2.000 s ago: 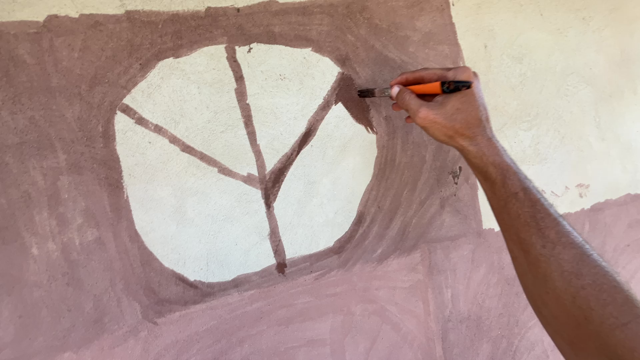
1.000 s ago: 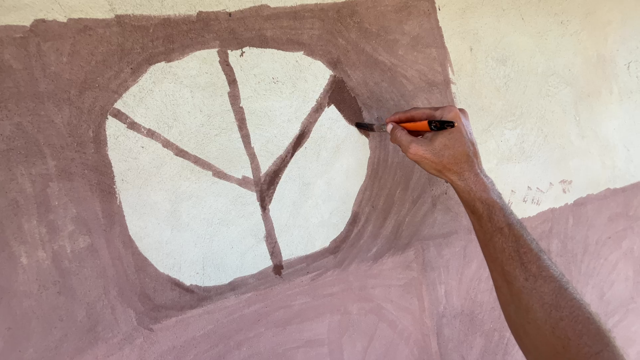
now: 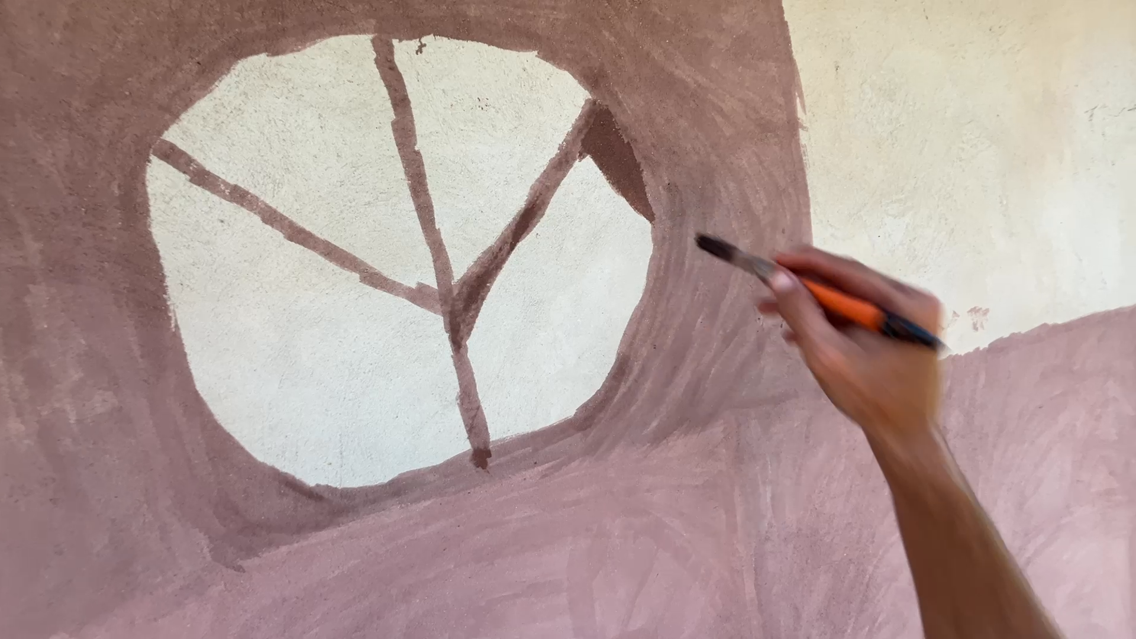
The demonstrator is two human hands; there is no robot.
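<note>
My right hand (image 3: 865, 342) holds a paintbrush (image 3: 839, 302) with an orange and black handle, its dark bristles pointing up and left. The bristles are over the brownish-mauve painted wall (image 3: 710, 151), right of a cream rounded shape (image 3: 293, 355); whether they touch the wall I cannot tell. Brown painted lines (image 3: 417, 177) cross the cream shape and meet low in its middle. At its upper right edge, beside the slanting line, lies a darker brown patch of paint (image 3: 619, 160). My left hand is out of view.
Lighter pink paint (image 3: 444, 568) covers the lower wall. At the upper right is a cream wall section (image 3: 958, 160), bordered by the brown and pink areas, with small reddish marks (image 3: 978, 318) near its lower edge.
My right hand has drawn the brush away from the dark patch, down and to the right. That patch's lower part, streaky two seconds ago, now looks solid and follows the rounded edge.
</note>
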